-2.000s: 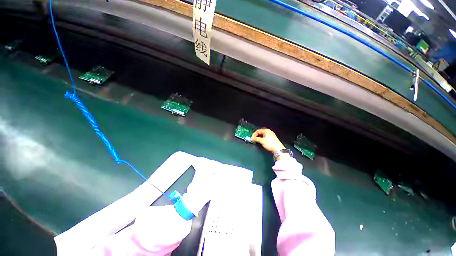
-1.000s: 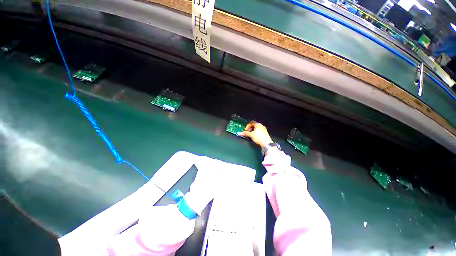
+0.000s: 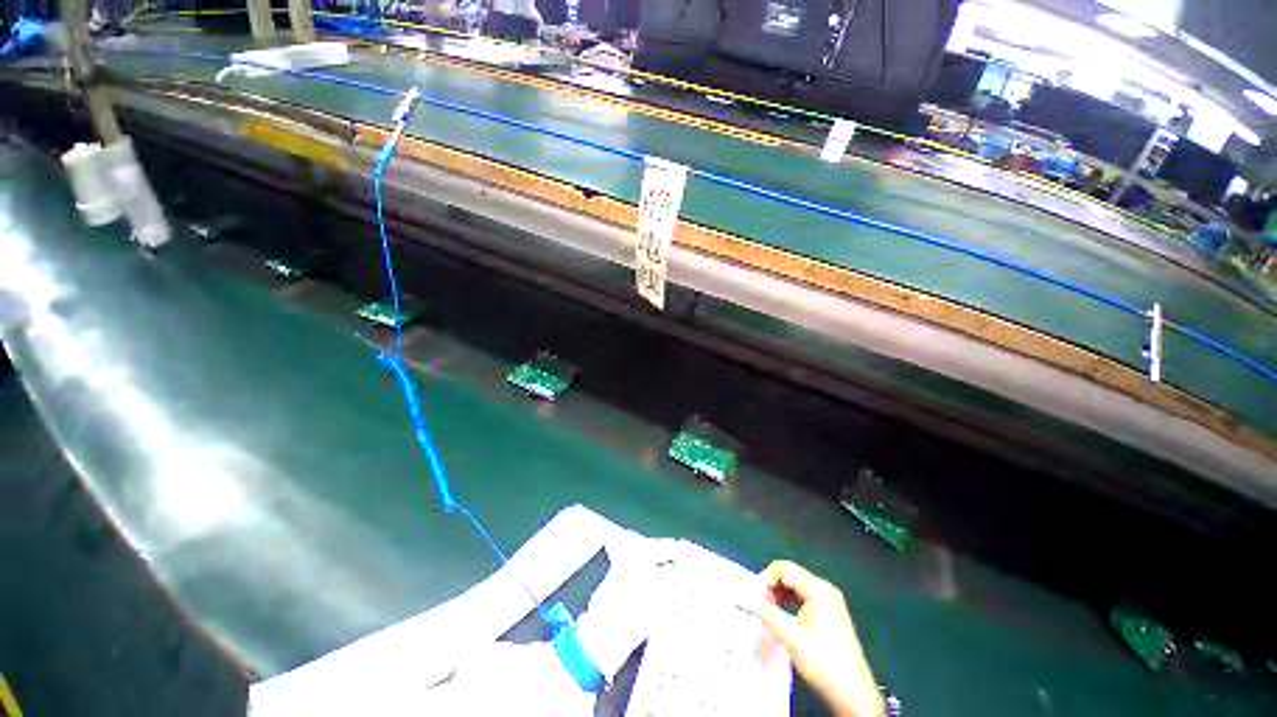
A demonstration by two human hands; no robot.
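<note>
White label sheets (image 3: 714, 651) with faint rows of print lie close in front of me at the bottom. My left hand (image 3: 623, 595) is washed out against the paper and holds the sheets; its fingers are hard to make out. A blue wrist strap (image 3: 571, 647) is round my left wrist. My right hand (image 3: 819, 637) is at the sheets' right edge, thumb and index finger curled together over the paper; no label can be made out at the fingertips. A green circuit board (image 3: 703, 454) lies on the dark conveyor strip beyond, in a spaced row with others.
A blue coiled cord (image 3: 420, 432) hangs from the upper shelf (image 3: 518, 186) down to my left wrist, across the green bench (image 3: 280, 462). A paper tag (image 3: 658, 234) hangs from the shelf's rail. White rolls (image 3: 115, 189) stand at far left. A black screen (image 3: 791, 56) is at the back.
My right hand has left the circuit board and come back to the sheets. The view has tilted up and shifted left, showing more shelf, the rolls and the screen.
</note>
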